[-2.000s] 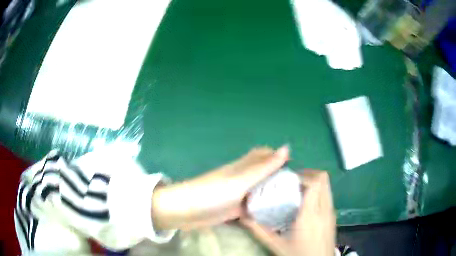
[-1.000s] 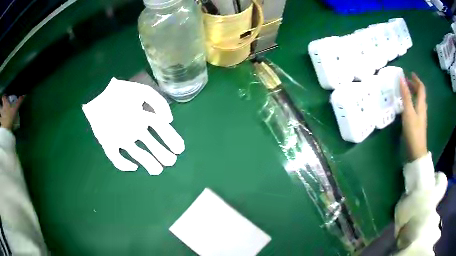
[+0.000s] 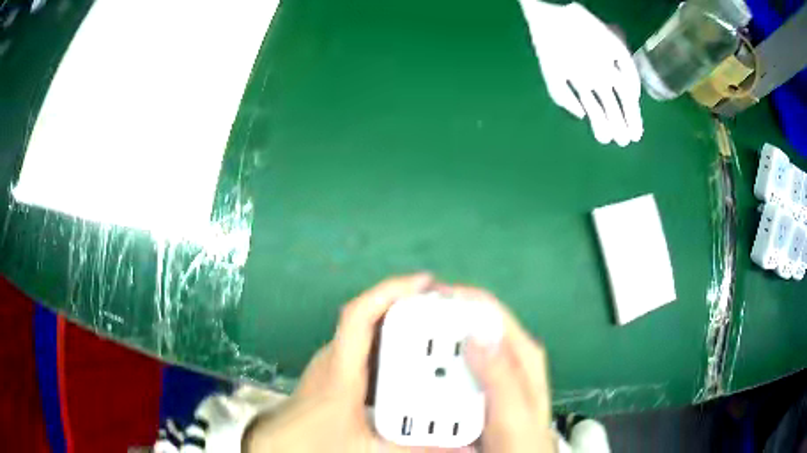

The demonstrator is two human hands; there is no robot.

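Note:
A white travel plug adapter is held upright at the bottom centre, its slotted face towards me. My left hand grips its left side. My right hand grips its right side, with the thumb on the front face near the upper right. The adapter's back and most of my fingers behind it are hidden. A flat white pad lies on the green table to the right of my hands.
A white glove lies at the upper right, beside a clear bottle and a yellow cup. White adapters stand at the right edge. A large white sheet lies at left. Clear tape covers a dark seam.
A second ago my right hand was at the adapters on the right and my left was at the far left. Now both hold one adapter at bottom centre, and the view has turned left.

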